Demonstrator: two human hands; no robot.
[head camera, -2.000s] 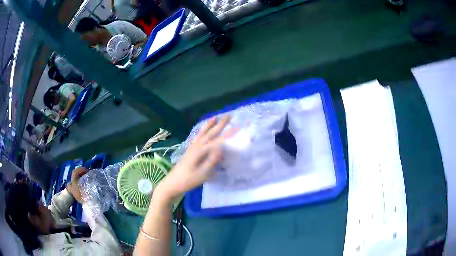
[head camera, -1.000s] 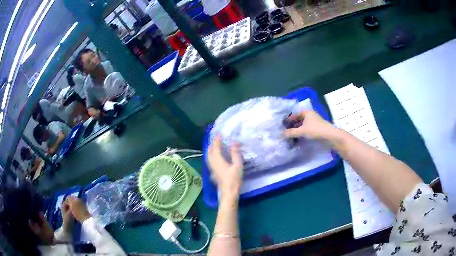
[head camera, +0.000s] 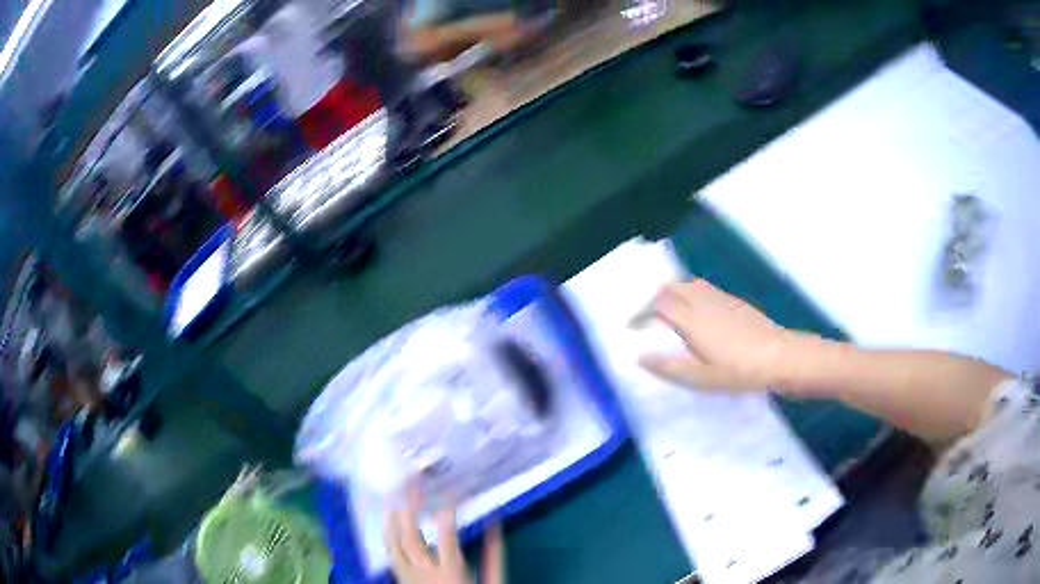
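The blue parts tray (head camera: 604, 443) with white lining lies on the bench, left of the label sheets. A crinkled clear-whitish bubble bag (head camera: 399, 399) fills much of it. A dark elongated part (head camera: 526, 376), blurred, shows at the bag's right side. My left hand (head camera: 439, 548), cut off by the bottom edge, is at the tray's near side by the bag, fingers apart. My right hand (head camera: 718, 340) is over the stacked white label sheets (head camera: 730, 479), thumb and fingers apart. Blur hides whether its fingertips touch the top sheet.
A light green fan (head camera: 257, 548) stands left of the tray. A large white sheet (head camera: 867, 194) lies at the right with a greyish patterned item (head camera: 964, 251) on it. The dark green conveyor belt (head camera: 547, 194) runs behind. Another blue tray (head camera: 200, 285) is across the line.
The view has swung to the right. My right hand has left the bag and moved over the label sheets. My left hand is now lower, by the tray's near side.
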